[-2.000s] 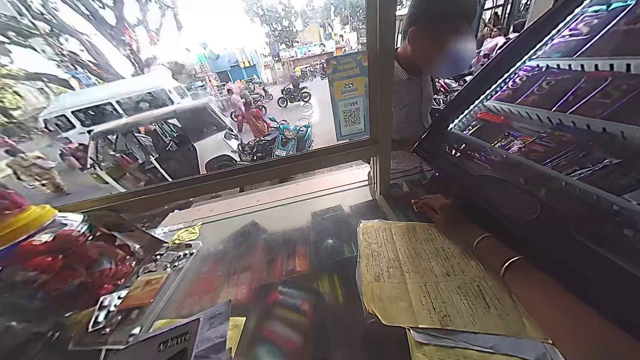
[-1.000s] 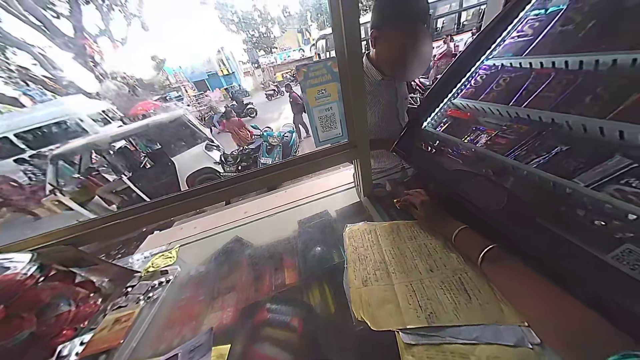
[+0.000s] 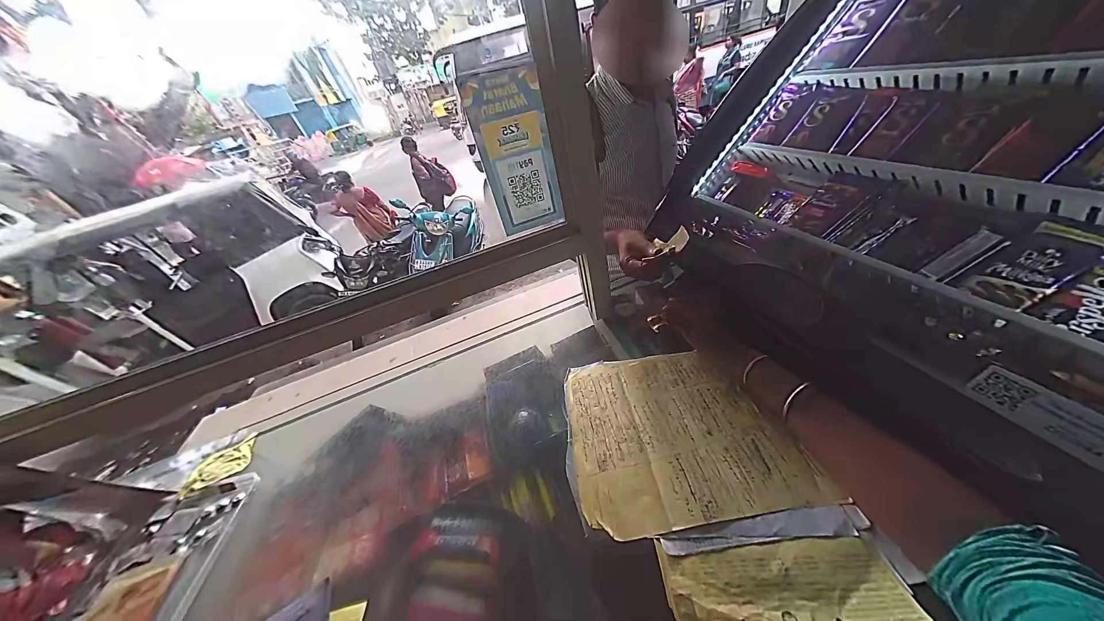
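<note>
My right arm, with two bangles [image 3: 792, 401] and a teal sleeve [image 3: 1005, 569], reaches across the right side of the counter. My right hand [image 3: 686, 321] lies at the counter's far right end, in shadow; a small orange-brown thing shows at its fingertips, too unclear to name. Just beyond it, a person outside [image 3: 638, 138] holds a small crumpled yellowish paper [image 3: 671, 243], which does not touch my hand. Yellowed handwritten sheets [image 3: 681, 448] lie on the glass counter [image 3: 328, 440], beside my forearm. My left hand is out of view.
A tilted, lit display case [image 3: 906, 190] with chocolate packs stands on the right. A window frame [image 3: 345, 289] with a payment-code sticker [image 3: 516, 147] borders the far side. Packets and blister strips [image 3: 194, 517] sit at the left edge. Beyond are a white vehicle and a blue scooter [image 3: 435, 237].
The other person's hand with the yellowish paper has come into sight near the opening. My right hand stays at the counter's far end. Outside, a walking person has moved.
</note>
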